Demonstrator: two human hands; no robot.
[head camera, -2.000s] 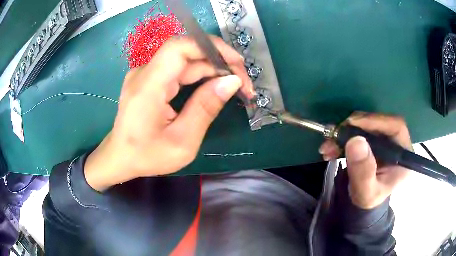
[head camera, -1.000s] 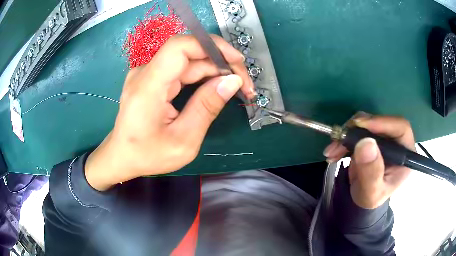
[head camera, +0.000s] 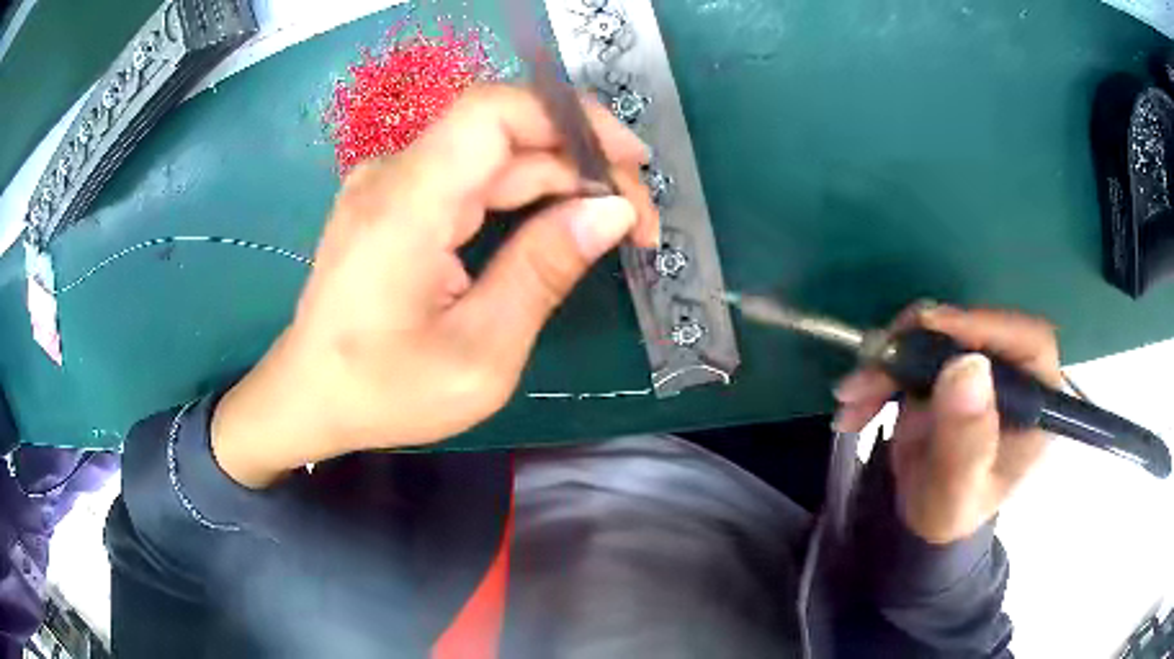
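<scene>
A long grey strip housing (head camera: 702, 277) with a row of silvery round parts lies on the green mat, its near end towards me. My left hand (head camera: 425, 283) holds dark flat tweezers (head camera: 561, 110) between thumb and fingers, beside and partly over the strip's left edge. The tweezer tips are hidden or blurred; I cannot tell if they hold a wire. My right hand (head camera: 959, 418) holds a black-handled soldering iron (head camera: 976, 376). Its metal tip points left, at the strip's right edge near the lower round parts; contact cannot be told.
A loose pile of red wires (head camera: 402, 97) lies behind my left hand. Stacked strip housings (head camera: 122, 97) are at the upper left. A thin silvery strand (head camera: 193, 240) runs to a white tag (head camera: 43, 309). A black iron stand (head camera: 1130, 193) is at the far right.
The strip housing has moved down towards me, so another round part shows near its end. My left hand has shifted slightly right. The iron tip has drawn back a little from the round part.
</scene>
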